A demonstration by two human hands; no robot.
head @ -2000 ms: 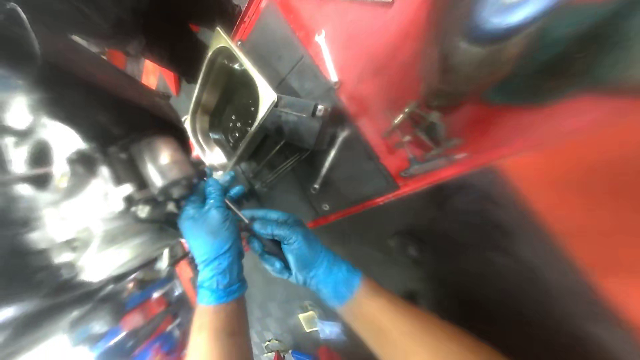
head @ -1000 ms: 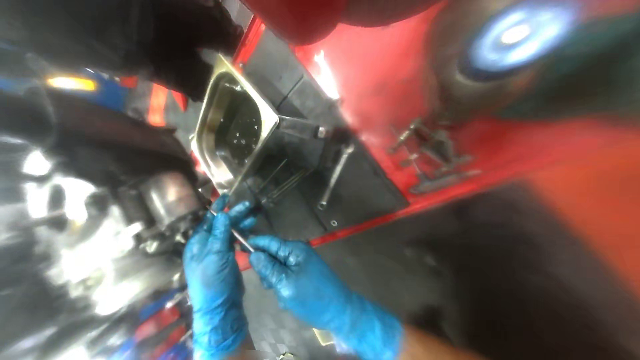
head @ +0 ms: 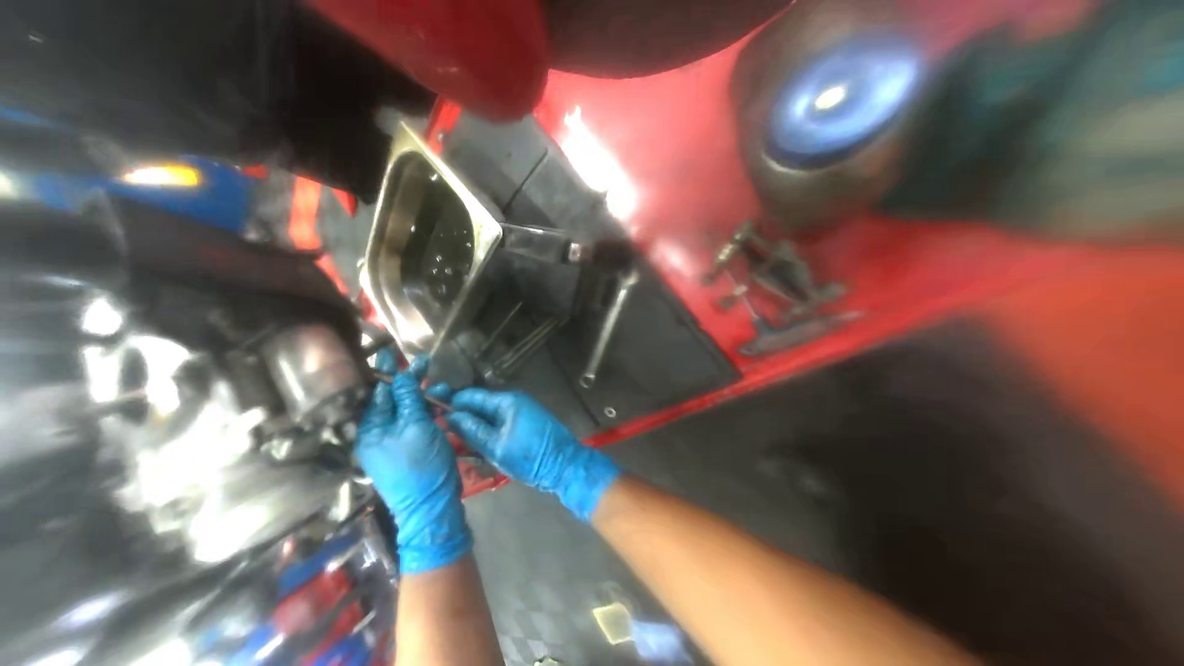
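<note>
Both hands wear blue gloves. My left hand (head: 405,453) is raised beside a cylindrical metal part (head: 314,365) of an engine or similar machine, its fingertips around the far end of a thin dark rod (head: 437,401). To its right, my right hand (head: 523,439) pinches the near end of that rod between thumb and fingers. The rod's tip is hidden behind the left fingers. Just beyond the hands stands a rectangular metal pan (head: 481,227) with dark liquid in it.
Right of the pan, a wrench (head: 610,328) and a small ring (head: 610,412) lie on a dark mat (head: 661,356) on a red surface (head: 684,148). A metal tool, perhaps a puller (head: 782,277), rests farther right. A blurred lamp-like round object (head: 842,97) is at upper right. Bright machine castings (head: 199,453) fill the left.
The right hand was nearly touching the left one a second or two ago; now it sits a little farther along the rod. A red rounded shape shows larger at the top.
</note>
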